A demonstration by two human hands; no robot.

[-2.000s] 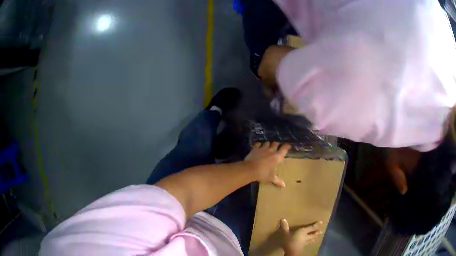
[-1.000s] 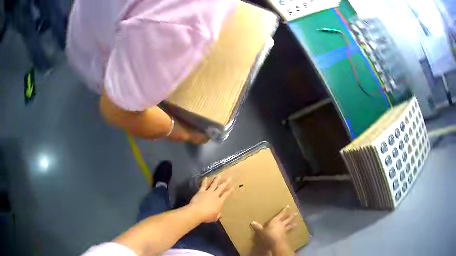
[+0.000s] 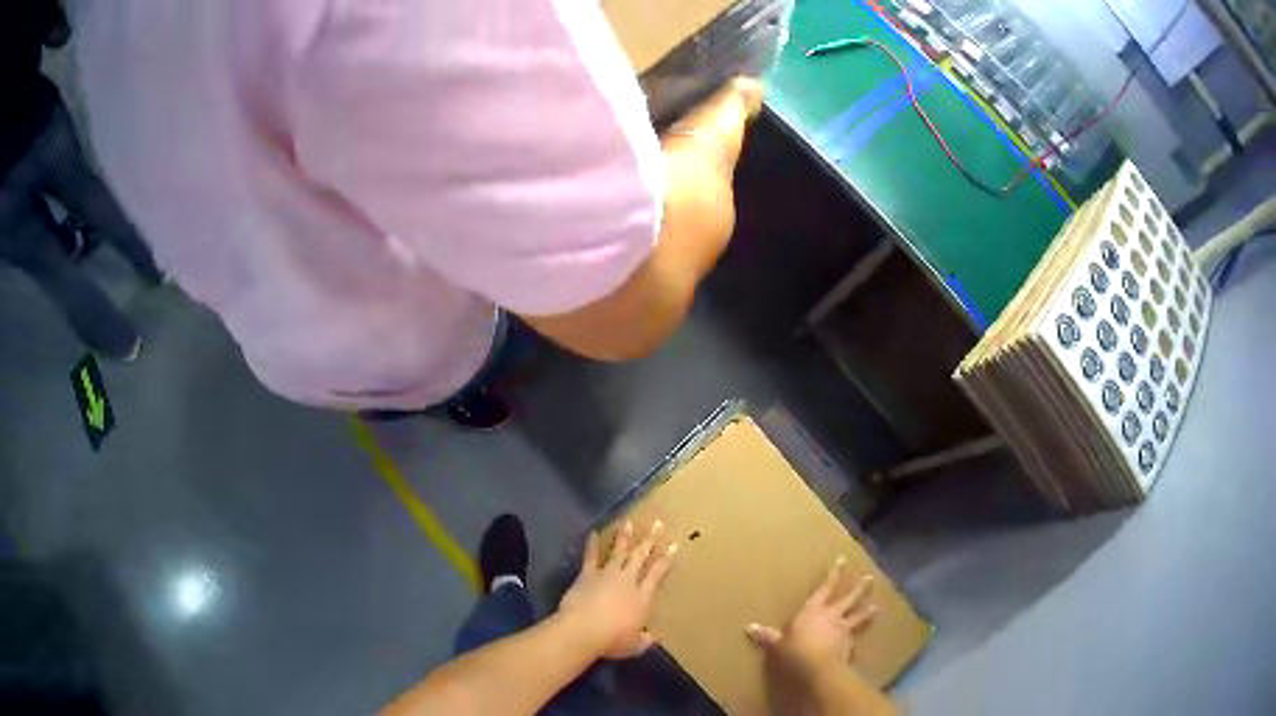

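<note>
A film-wrapped tray bundle with a plain tan cardboard cover sheet [image 3: 742, 560] stands on the floor in front of me. The cover has a small dark hole, and shiny film shows along its upper left side. My left hand [image 3: 620, 588] lies flat with spread fingers on the cover's left edge. My right hand [image 3: 826, 632] lies flat with spread fingers on the cover's lower right part. Neither hand's fingers are closed around anything.
A coworker in a pink top [image 3: 406, 182] stands close at upper left, holding a second wrapped bundle [image 3: 714, 56] at the green workbench [image 3: 966, 231]. A stack of round-pocket trays [image 3: 1119, 343] stands at the bench end. A red lead [image 3: 931, 133] lies on the bench. A yellow line [image 3: 413, 504] crosses the floor.
The coworker has moved the second bundle up and away, to the bench's far end. My hands remain on the cover, which sits slightly further right in view.
</note>
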